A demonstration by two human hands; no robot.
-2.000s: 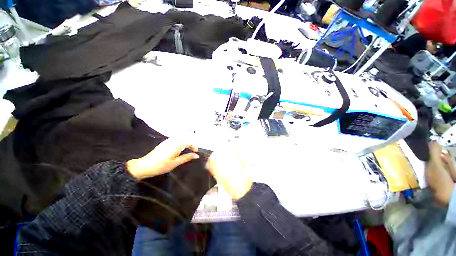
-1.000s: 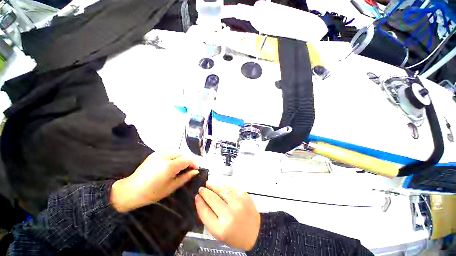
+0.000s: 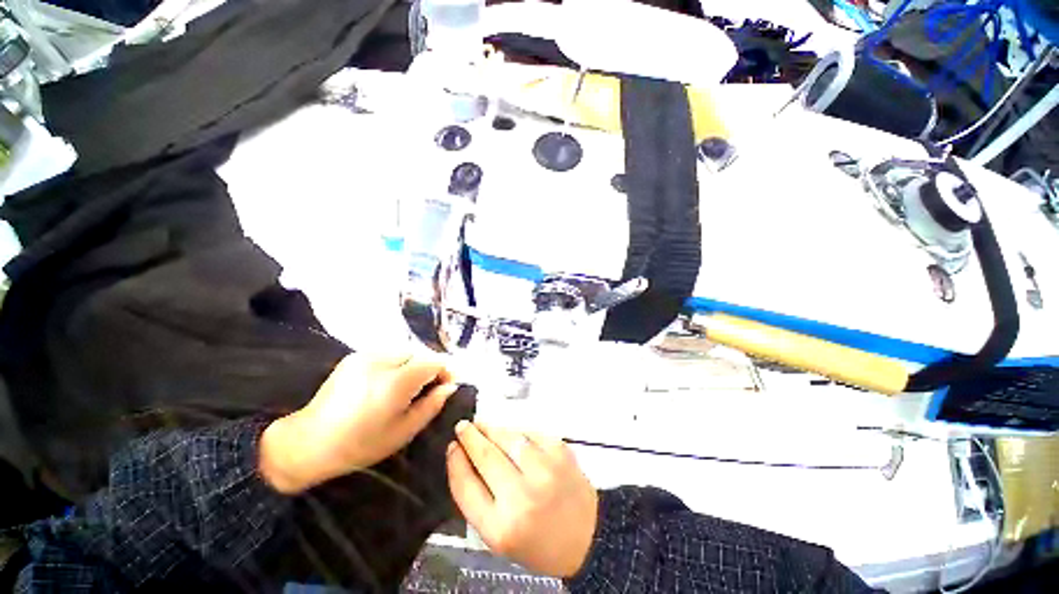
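A dark garment panel lies over the left of the white table and runs down under my hands. My left hand pinches its folded edge between thumb and fingers, just in front of the needle area. My right hand rests at the right side of the cloth edge, fingertips on it. A small dark corner of cloth shows between the hands. The white sewing machine head stands behind them, with its curved metal guard just above my left fingertips. The needle is too bright and blurred to make out.
A black band and a wooden-handled tool are on the machine head. A black thread cone stands behind it. More dark cloth lies at the back left. A graduated scale runs along the front edge.
The view has moved closer to the machine since two seconds ago. Both hands stay at the cloth edge near the guard. In the last second they have barely moved.
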